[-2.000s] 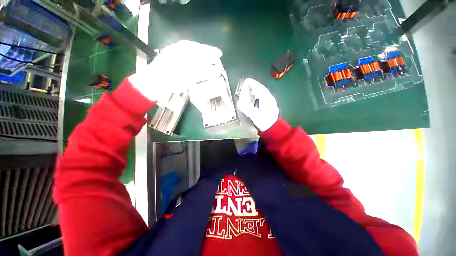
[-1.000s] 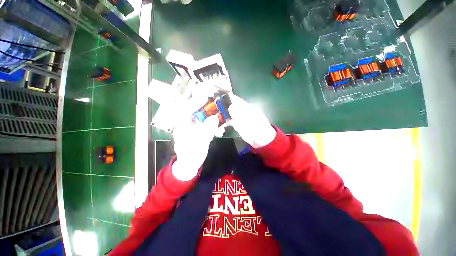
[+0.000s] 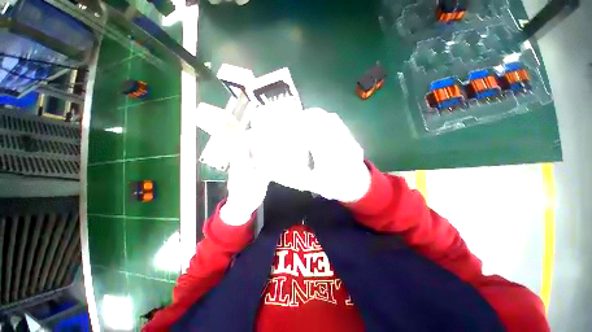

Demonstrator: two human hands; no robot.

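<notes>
My left hand [image 3: 250,172] and my right hand [image 3: 334,155], both in white gloves, are close together at the front edge of the bench. Glare blurs the fingers. No coil shows between them; only a small dark sliver is visible by the right fingers, and what they hold is hidden. A white fixture block [image 3: 278,84] with a dark slotted opening stands just beyond the hands, its lower part covered. A second white block [image 3: 235,76], tilted, stands left of it, with a white end piece [image 3: 211,117] beside it.
A loose coil [image 3: 370,81] lies on the green mat right of the blocks. A clear blister tray [image 3: 448,48] at the right holds several blue-orange coils [image 3: 483,84]. Left, beyond a pale rail [image 3: 188,130], a green conveyor [image 3: 133,142] carries spaced coils [image 3: 144,190].
Two seconds ago my left hand was over the blocks; it then came down to hold a coil with my right hand. Now the gloves cover that coil. Conveyor coils have shifted slightly.
</notes>
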